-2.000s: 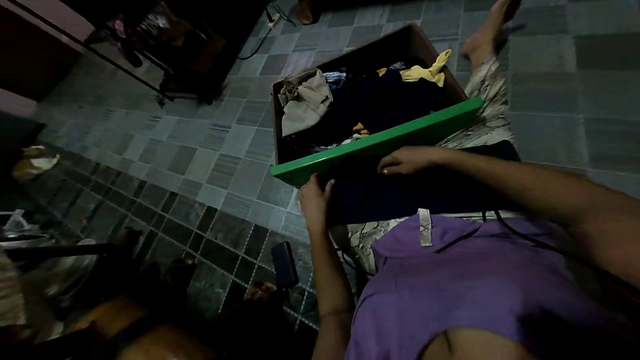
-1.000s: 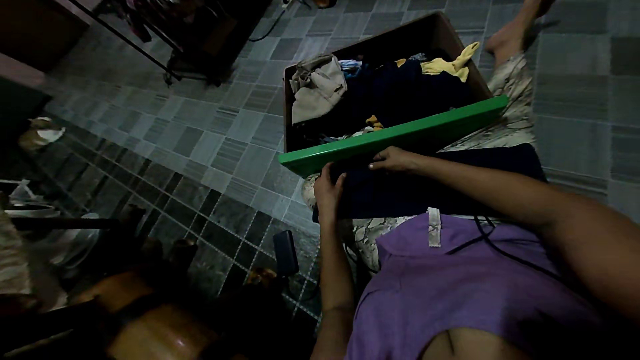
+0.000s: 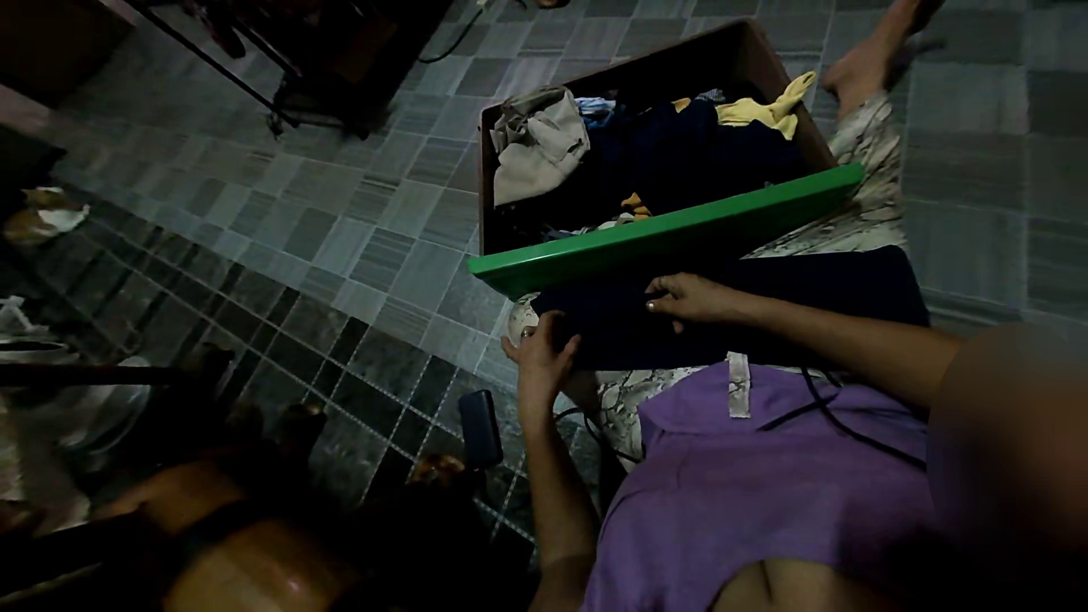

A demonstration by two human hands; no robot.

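Observation:
A dark navy cloth lies flat across my lap over patterned trousers. My left hand is at the cloth's left end, fingers spread, thumb and fingertips against its edge. Near the cloth's upper middle rests my right hand, fingers bent; whether it pinches any fabric I cannot tell. Just beyond stands a brown drawer with a green front panel, the panel facing me. Inside it are a crumpled beige garment, a yellow cloth and a heap of dark clothes.
A dark phone-like object is to the left of my left forearm. A brown and white animal, perhaps a cat, is at the far left. Dark furniture stands at the upper left, a rounded orange-brown object at the lower left. Grey tiles surround the drawer.
My left hand's fingers have spread at the cloth's left end. My right hand stays over the cloth near the green panel. The drawer appears lower and further right as the view shifts.

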